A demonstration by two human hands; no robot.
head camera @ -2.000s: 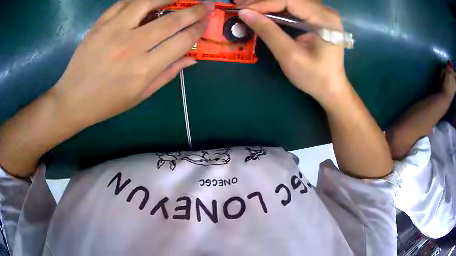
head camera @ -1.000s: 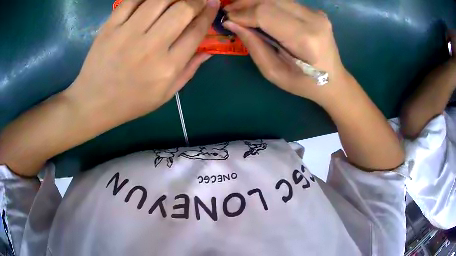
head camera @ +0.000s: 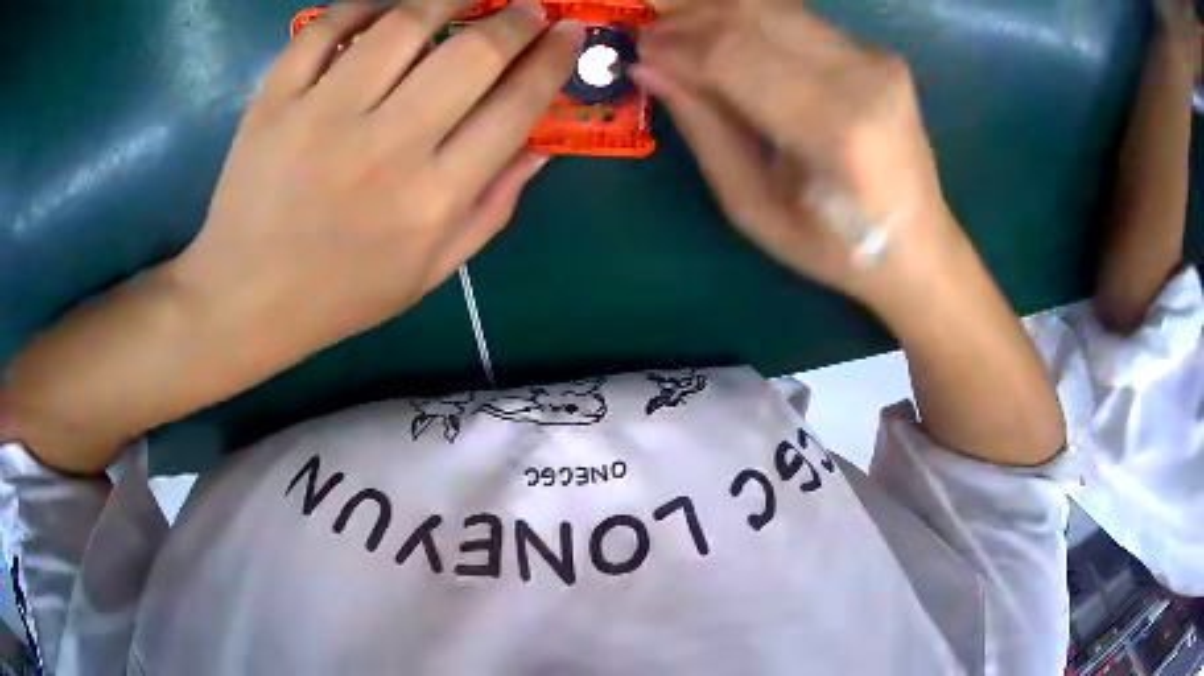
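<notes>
An orange housing (head camera: pixel 594 134) lies on the dark green surface at the top edge of the picture. A round black speaker with a white centre (head camera: pixel 601 66) sits at its right end. My left hand (head camera: pixel 357 159) lies over the left and middle of the housing, fingers on it, and hides most of its inside. My right hand (head camera: pixel 805 132) is blurred at the housing's right end, fingertips beside the speaker. It holds a slim tool whose pale taped rear end (head camera: pixel 869 239) shows at the palm; its tip is hidden.
The dark green work surface (head camera: pixel 634 264) has a thin white line (head camera: pixel 474 324) across it, below my left hand. Another person's forearm (head camera: pixel 1146 172) and white sleeve are at the right. My white shirt fills the bottom.
The housing has shifted left. My left hand has spread over more of it. My right hand has turned, with the tool's rear end lower, and the speaker shows again after being mostly covered.
</notes>
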